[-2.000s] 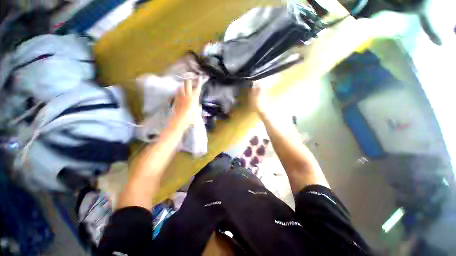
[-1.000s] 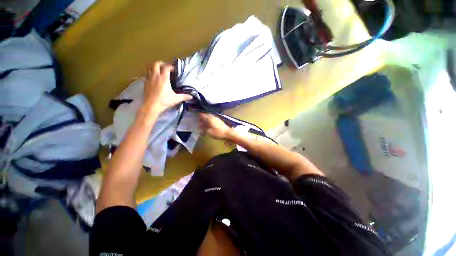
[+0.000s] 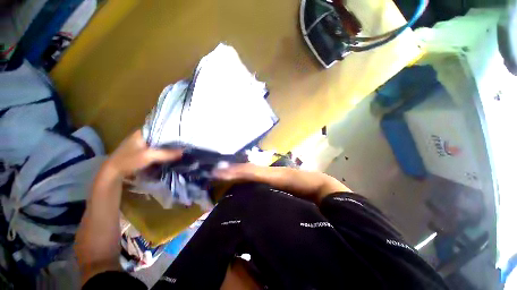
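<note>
A bundle of white panels with dark navy edges point(image 3: 224, 107) lies on the mustard-yellow table cloth in front of me, fanned out away from me. My left hand point(image 3: 136, 156) grips its near left side, with the thumb over the dark part. My right hand point(image 3: 232, 171) is at the near right side of the dark folds; it is blurred and its fingers are partly hidden, so its hold cannot be told. Ragged white and navy ends hang below my left hand. The steam iron point(image 3: 330, 31) rests on the table at the top right, touched by neither hand.
The yellow table point(image 3: 136, 51) runs to the top. A pale grey-blue and navy garment heap point(image 3: 51, 164) is beside it at left. Blue and dark lines point(image 3: 391, 35) run from the iron. A white printed box point(image 3: 445, 141) and blue cloth are on the floor at right.
The bundle and both hands have moved left and nearer to me. The panels are gathered more upright in a narrower fan. The iron sits higher in the view.
</note>
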